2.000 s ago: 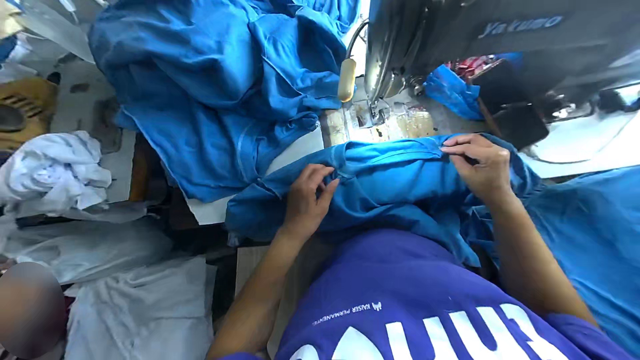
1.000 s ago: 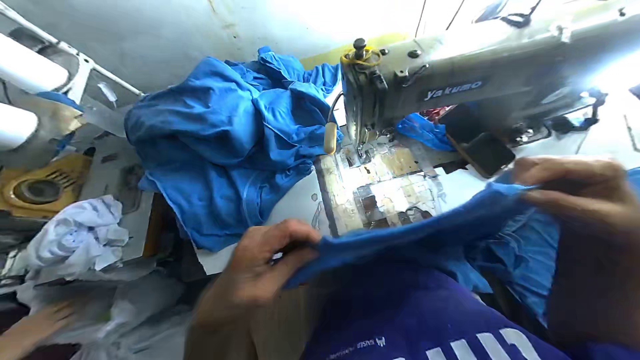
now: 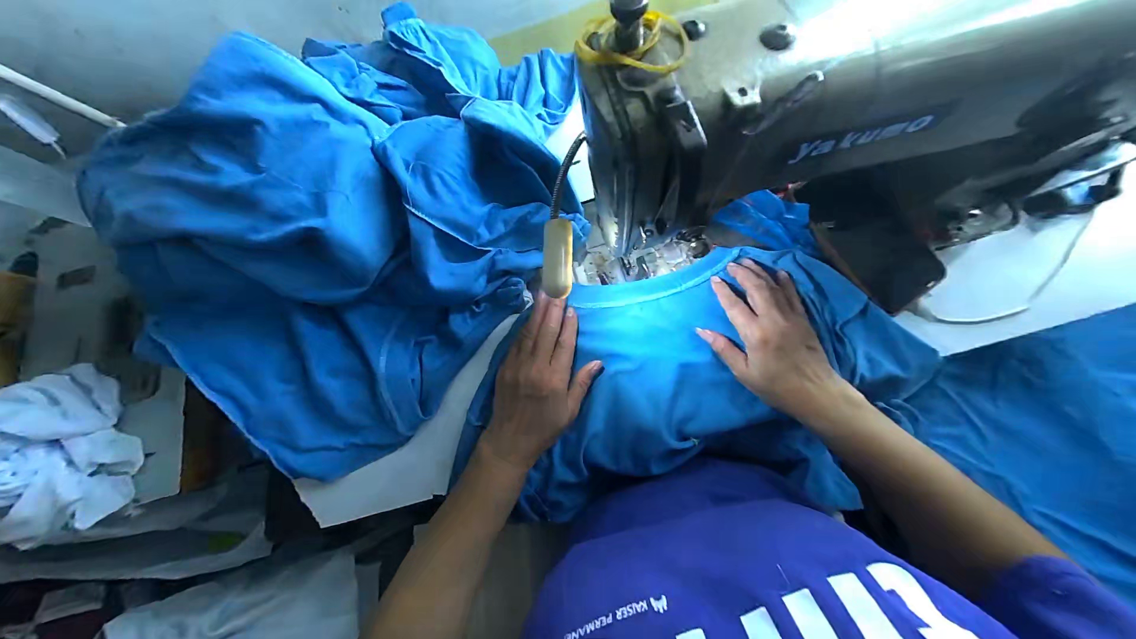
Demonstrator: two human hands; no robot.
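A blue garment [image 3: 648,373] lies spread below the needle area of a Yakumo sewing machine [image 3: 799,115], its curved, banded edge just in front of the presser foot [image 3: 628,266]. My left hand [image 3: 537,382] rests flat on the garment's left part, fingertips by the lower end of a small cream lamp [image 3: 557,257] on a bendy neck. On the right part lies my right hand [image 3: 768,337], palm down with fingers spread, fingertips near the band. Neither hand grips the cloth. Whether the edge reaches under the foot, I cannot tell.
A big heap of blue cloth [image 3: 293,222] covers the table left of the machine. More blue fabric [image 3: 1047,426] lies at the right. A dark phone-like object [image 3: 879,248] sits under the machine arm. White cloth [image 3: 62,453] is piled at the far left.
The garment, held up between both hands a second ago, now lies flat at the machine. Both hands have let go of its edge and rest on it.
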